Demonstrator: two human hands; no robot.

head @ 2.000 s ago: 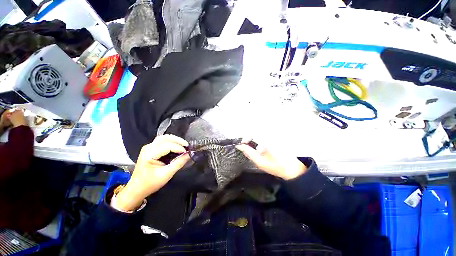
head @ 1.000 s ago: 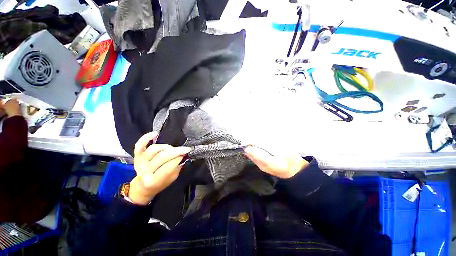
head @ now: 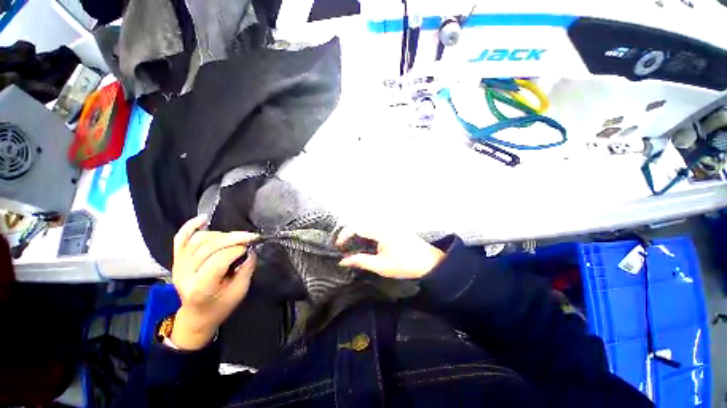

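My left hand and my right hand pinch a narrow seam edge of the grey herringbone piece between fingers and thumbs, over the table's front edge. The edge is stretched roughly level between them. The black garment body lies on the table beyond and left of my hands, and more dark cloth hangs into my lap. A grey strip shows beside my left fingers. The far side of the herringbone piece is partly hidden in folds.
The white JACK sewing machine stands at the back right. Teal and yellow ribbons and dark snips lie on its bed. A red box, grey fan housing and waiting grey pieces are left. A blue bin is lower right.
The view has shifted, so the scene sits further left. My hands still pinch the edge; my right fingers are now curled over its end. The other person's hand at left is no longer visible.
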